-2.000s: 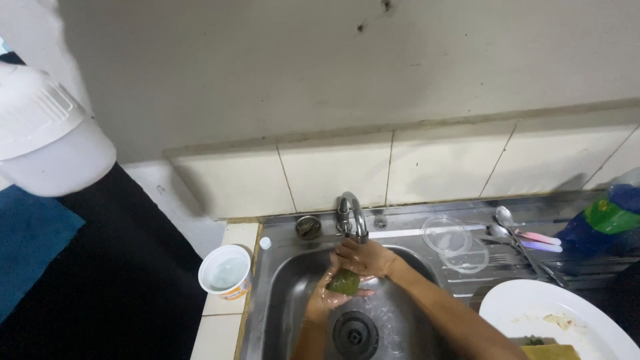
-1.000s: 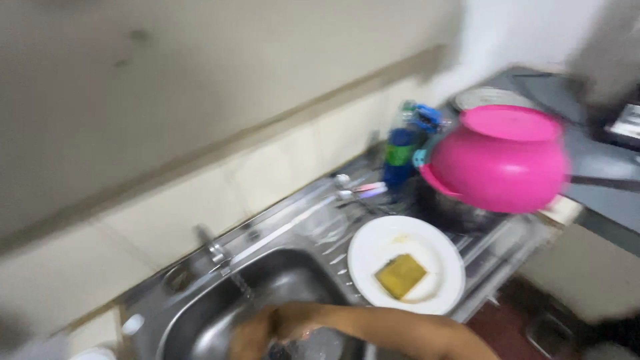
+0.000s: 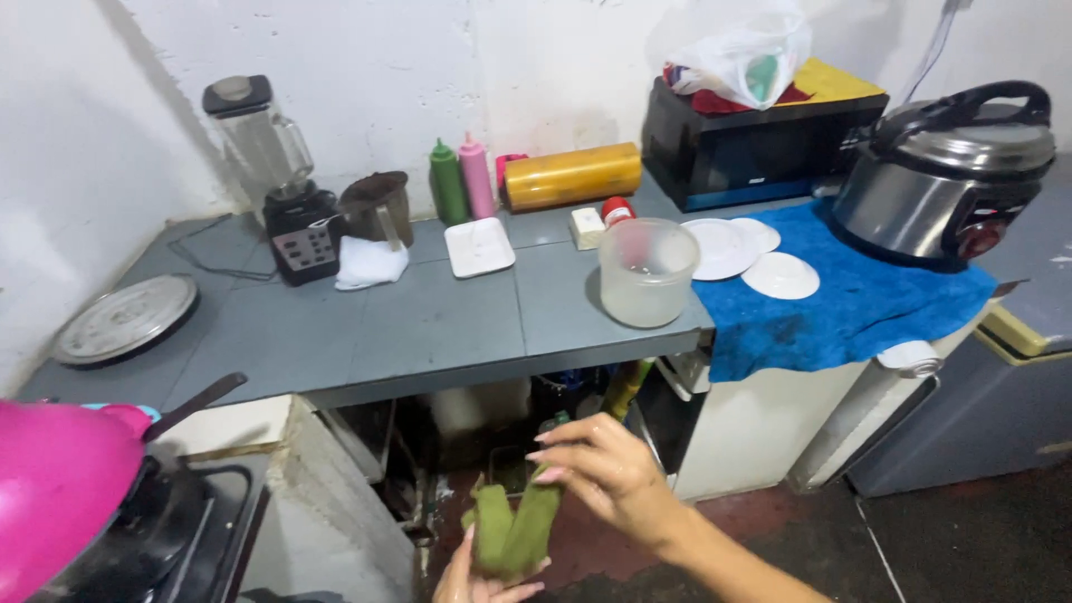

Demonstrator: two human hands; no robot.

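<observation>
A wet green cloth or folded leaf (image 3: 512, 526) is held between both hands, over the floor in front of the grey tiled counter; which material it is I cannot tell. My left hand (image 3: 481, 578) grips it from below at the bottom of the view, palm up. My right hand (image 3: 607, 477) reaches in from the lower right, its fingertips pinching the upper right part. The piece stands up in two flaps.
A blender (image 3: 293, 201), squeeze bottles (image 3: 462, 180), a white tray (image 3: 479, 248) and a clear plastic tub (image 3: 646, 276) stand on the counter. A microwave (image 3: 754, 142) and pressure cooker (image 3: 946, 180) are at right. A pink bowl (image 3: 63, 494) is at lower left.
The view has swung far right, from the sink to the counter. My hands, over the sink two seconds ago, now hold the green piece up in front of the counter.
</observation>
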